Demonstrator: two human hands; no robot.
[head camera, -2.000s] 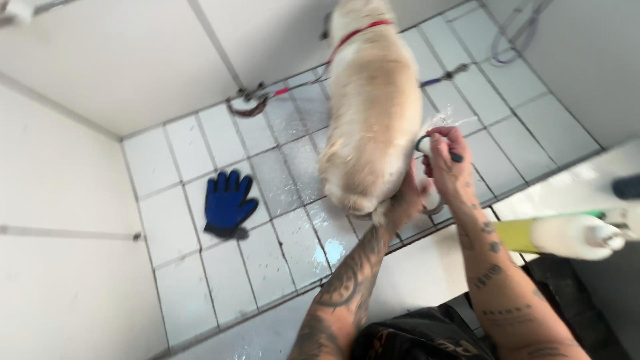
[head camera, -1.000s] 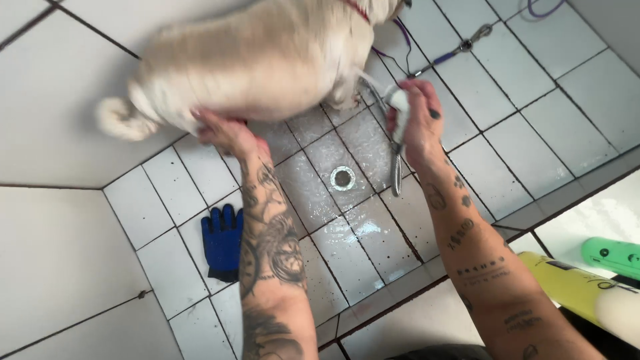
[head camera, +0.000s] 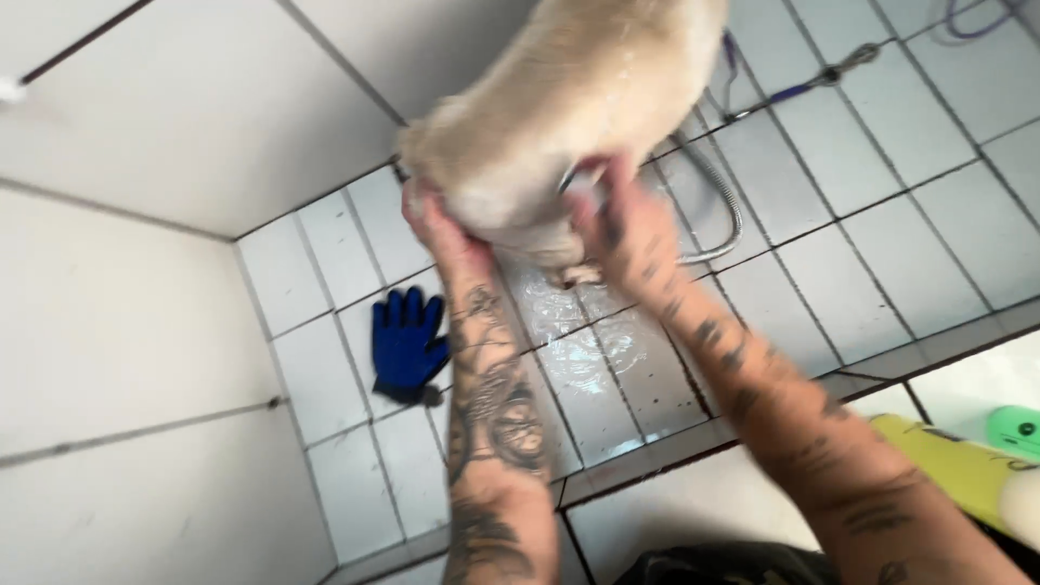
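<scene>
A wet, light-coated dog (head camera: 585, 89) stands on the white tiled floor of a wash basin, its head out of view. My left hand (head camera: 443, 223) cups the dog's rear end; its fingers are partly hidden by the fur. My right hand (head camera: 609, 211), blurred, is closed around a shower head (head camera: 587, 185) held against the dog's side. From near that hand a metal shower hose (head camera: 731, 211) curves over the tiles. Water spreads on the floor below the dog. A blue rubber grooming glove (head camera: 406, 343) lies on the tiles left of my left forearm.
A purple leash with a metal clip (head camera: 812, 81) lies on the tiles at the upper right. White walls (head camera: 122, 325) border the left side. Along the basin's front runs a raised edge (head camera: 650, 467). A yellow bottle (head camera: 942, 463) and a green object (head camera: 1016, 429) are beyond it at lower right.
The dog's rear has turned back toward the middle of the view since one second ago. My right hand has moved from beside the dog to against its side with the shower head.
</scene>
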